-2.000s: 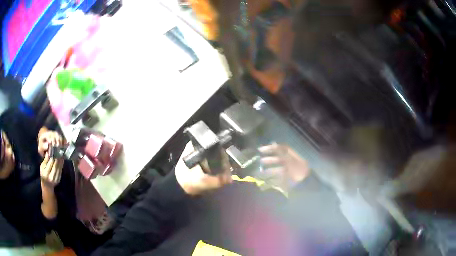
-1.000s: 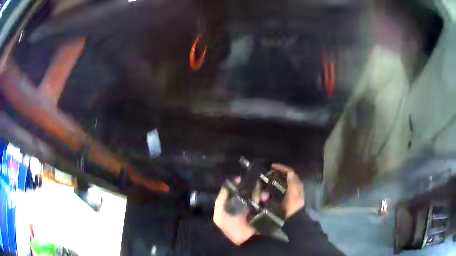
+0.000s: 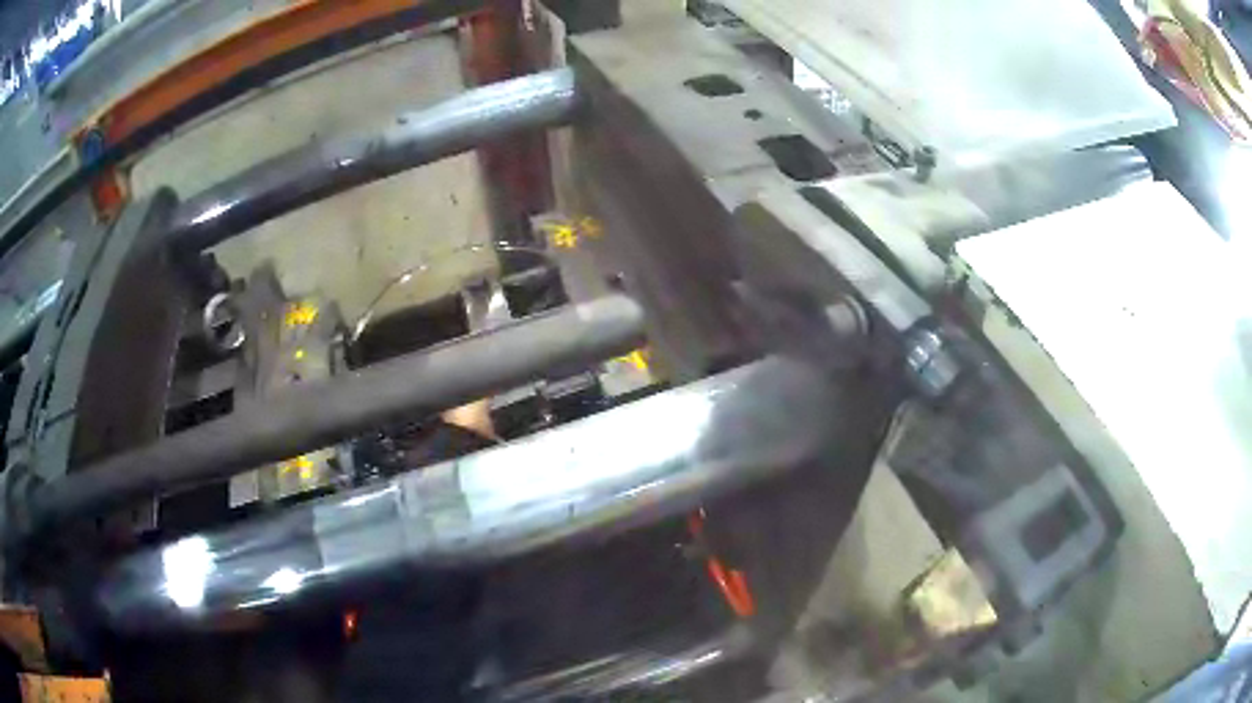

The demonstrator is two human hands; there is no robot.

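An open moulding machine fills the view, with a thick shiny front tie bar (image 3: 590,467), a duller middle bar (image 3: 398,378) and an upper bar (image 3: 398,158). Between them sit a left mould half (image 3: 282,343) and a right mould half (image 3: 584,261), both with yellow marks. A small patch of a hand (image 3: 471,416) with a dark sleeve shows between the middle and front bars. I cannot tell which hand it is or what it holds. The other hand is not visible. The metal block is not clearly visible.
An orange frame beam (image 3: 288,76) crosses the upper left. A thick grey platen (image 3: 659,165) stands right of the moulds. A white panel (image 3: 1126,357) is at the right. An orange hook-like piece (image 3: 731,586) shows below the front bar.
The view has moved from the table, past the dark machine, to the open mould area. Both hands were around the metal block; now only part of one hand shows between the bars.
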